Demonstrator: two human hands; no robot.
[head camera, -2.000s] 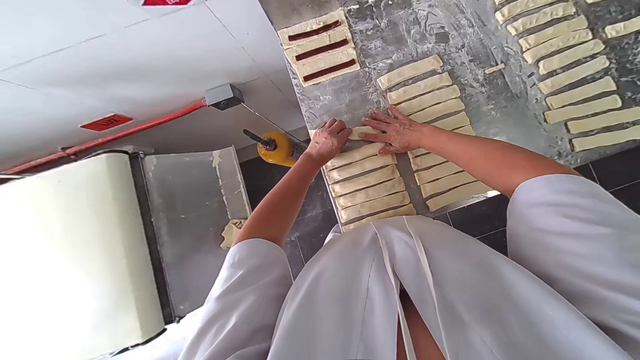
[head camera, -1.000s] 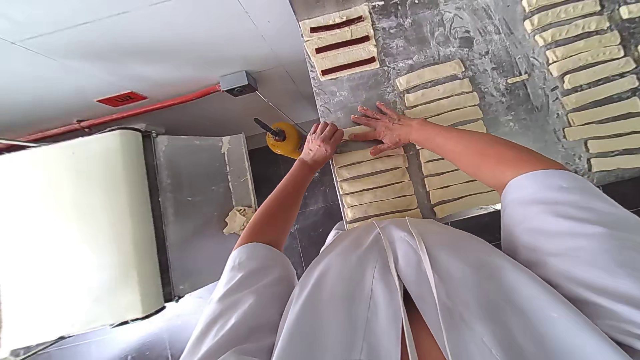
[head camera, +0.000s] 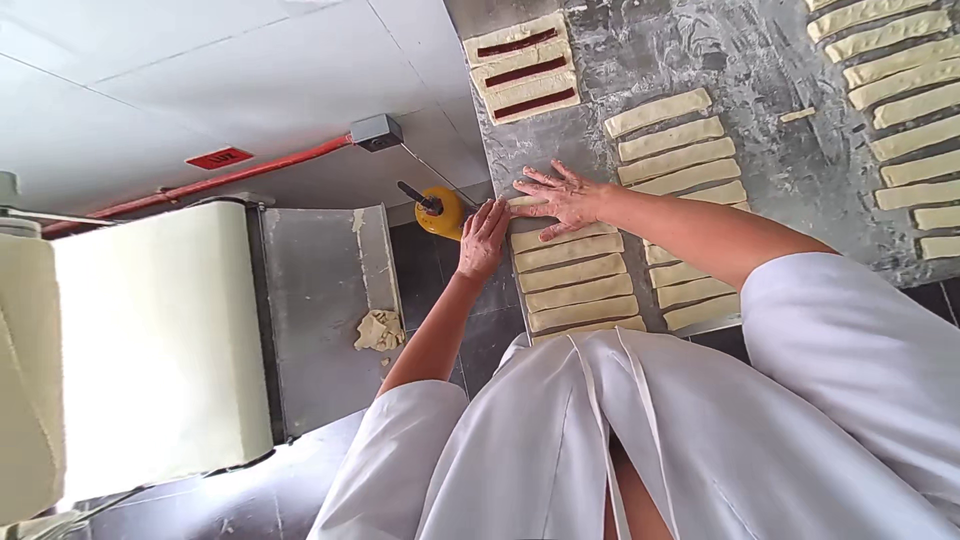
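My left hand (head camera: 484, 238), fingers close together, touches the left end of a dough strip (head camera: 527, 201) at the table's left edge. My right hand (head camera: 566, 201) lies over the same strip with its fingers spread, covering most of it. Below my hands runs a column of pale dough strips (head camera: 574, 271), side by side. Another column of strips (head camera: 670, 140) lies to the right, partly under my right forearm. At the top left of the metal table (head camera: 525, 146) are dough pieces (head camera: 523, 67) with dark red filling in bars.
More dough strips (head camera: 919, 140) lie at the far right, and a small dough scrap (head camera: 797, 115) between the columns. A yellow container (head camera: 441, 213) stands beyond the table's left edge. Further left, a metal tray (head camera: 315, 300) of a machine holds crumpled dough (head camera: 379, 331).
The view has shifted, moving the table right in the frame. My right hand's fingers are more widely spread than two seconds ago. Both hands stay at the same strip near the table's left edge.
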